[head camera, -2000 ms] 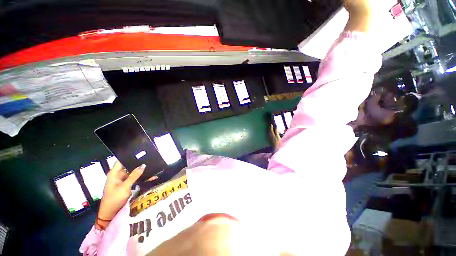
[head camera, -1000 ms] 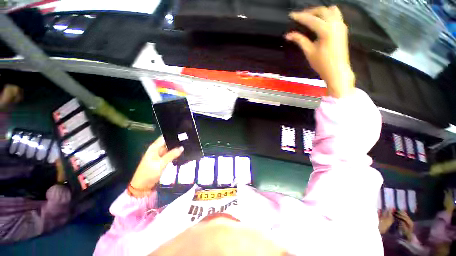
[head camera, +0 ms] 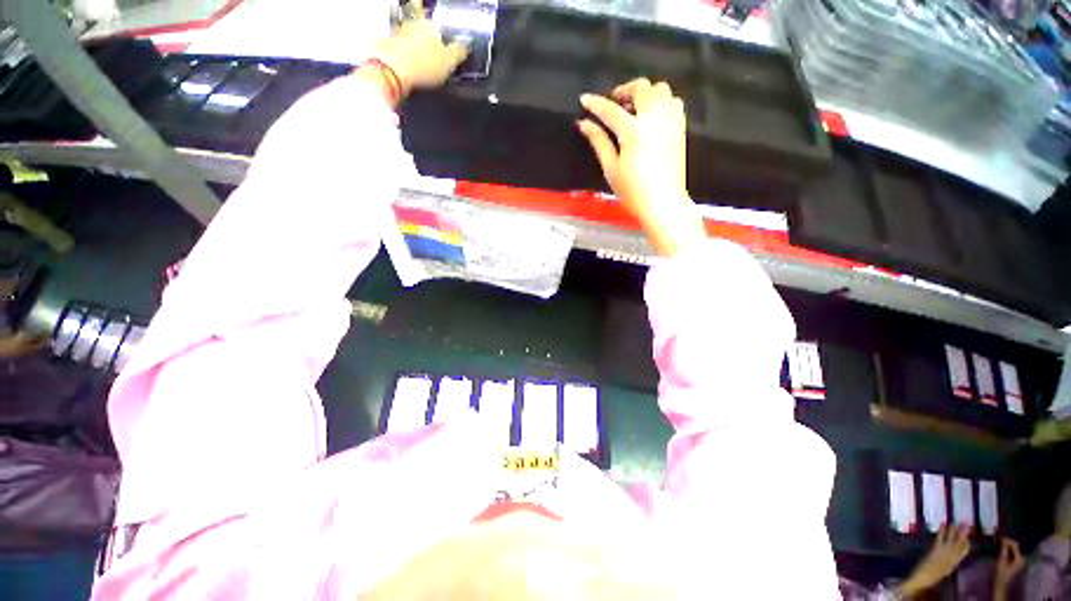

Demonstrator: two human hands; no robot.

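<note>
My left hand is up at the top edge of the view, with its fingers at the left edge of a smartphone. The phone lies at the left end of a black slotted tray on the shelf; part of the phone is cut off by the view's edge. My right hand is raised over the front of the trays, fingers bent and apart from the thumb, with nothing seen in it.
Five phones with white screens lie in a row on the green bench below the red-edged shelf. A color chart sheet hangs from the shelf. Clear plastic trays stand behind. Coworkers' hands show at lower right.
My left hand has moved with the phone from above the bench up to the tray on the shelf. My right hand has come lower and left in the view. The view has shifted.
</note>
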